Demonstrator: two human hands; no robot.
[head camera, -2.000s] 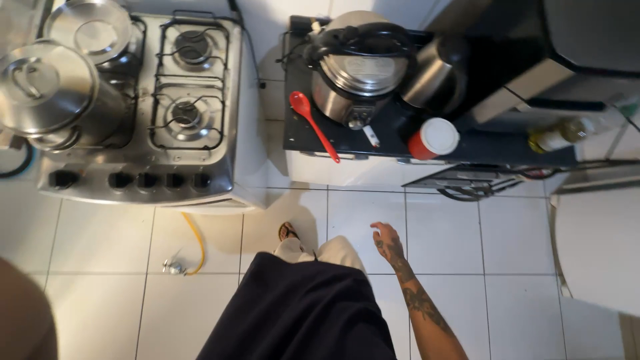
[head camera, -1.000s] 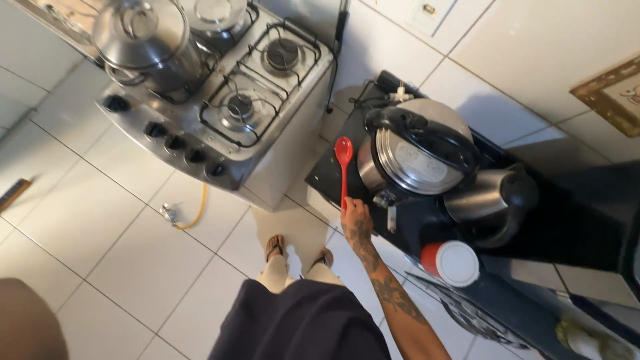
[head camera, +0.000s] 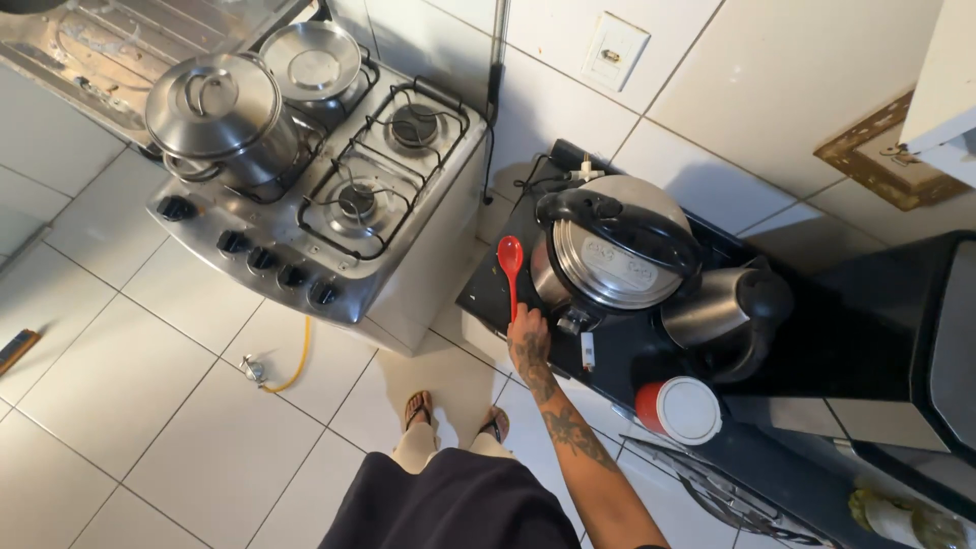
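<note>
My right hand (head camera: 528, 335) is closed on the handle of a red spoon (head camera: 510, 263), over the left edge of a black countertop (head camera: 488, 293). The spoon's bowl points away from me. Right beside it stands an electric pressure cooker (head camera: 610, 259) with a steel lid and a black arched handle. A white lighter (head camera: 587, 351) lies in front of the cooker. Farther right are a stainless electric kettle (head camera: 705, 309) and a red container with a white lid (head camera: 688, 410). My left hand is not in view.
At the left stands a gas stove (head camera: 267, 252) with a lidded steel pot (head camera: 221, 114) and a second lidded vessel (head camera: 311, 61) on it. A yellow hose with a regulator (head camera: 255, 370) lies on the floor. A black appliance (head camera: 862, 320) occupies the counter's right part.
My right hand, empty two seconds ago over the floor, has moved to the counter and taken hold of the red spoon, which lay there. The view has turned and shifted.
</note>
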